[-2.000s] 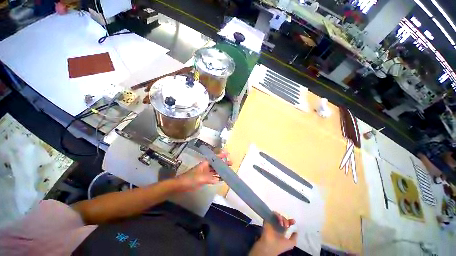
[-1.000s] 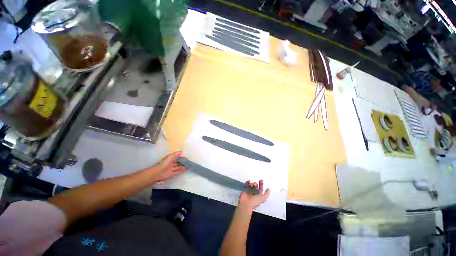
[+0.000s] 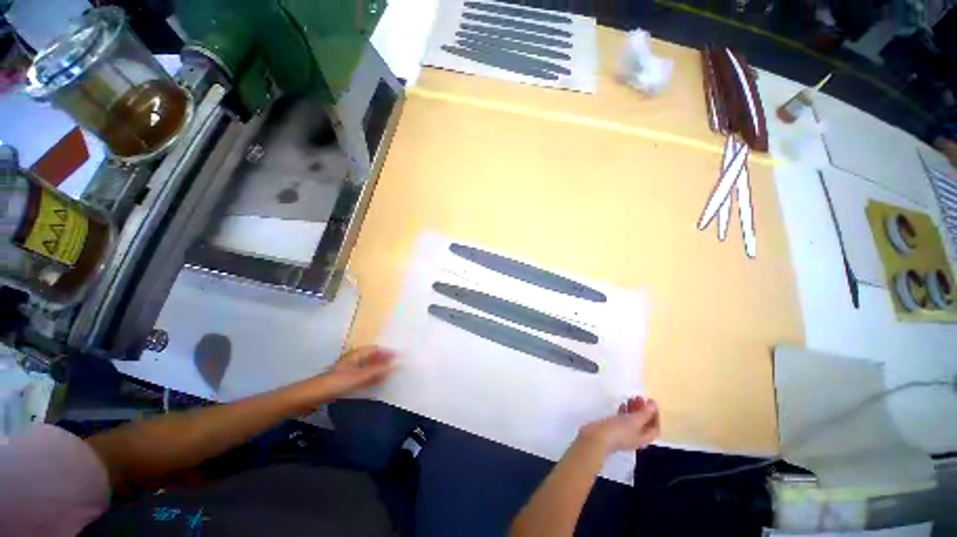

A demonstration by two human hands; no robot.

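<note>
Three dark grey strap pieces with tapered ends lie side by side on a pale backing paper sheet (image 3: 493,393) on the tan board. The far strip (image 3: 527,273), the middle strip (image 3: 514,313) and the near strip (image 3: 512,339) lie flat. My left hand (image 3: 362,369) is at the left edge of the sheet, off the strips, fingers loosely curled. My right hand (image 3: 628,424) is over the right edge of the sheet, fingers curled. No strip is in either hand; whether they touch the paper is unclear.
At left stands the roller machine with green housing (image 3: 299,52), glue tanks (image 3: 136,105) and a steel tray (image 3: 262,239). Further off lie another sheet of strips (image 3: 514,42), a crumpled white item (image 3: 642,65) and brown strips with white pieces (image 3: 735,100). Tape rolls (image 3: 905,292) lie at right.
The strip held by both hands a second ago now lies on the sheet below the other two. Both hands have let go; my right hand has moved right. Earlier, the strip was at the machine.
</note>
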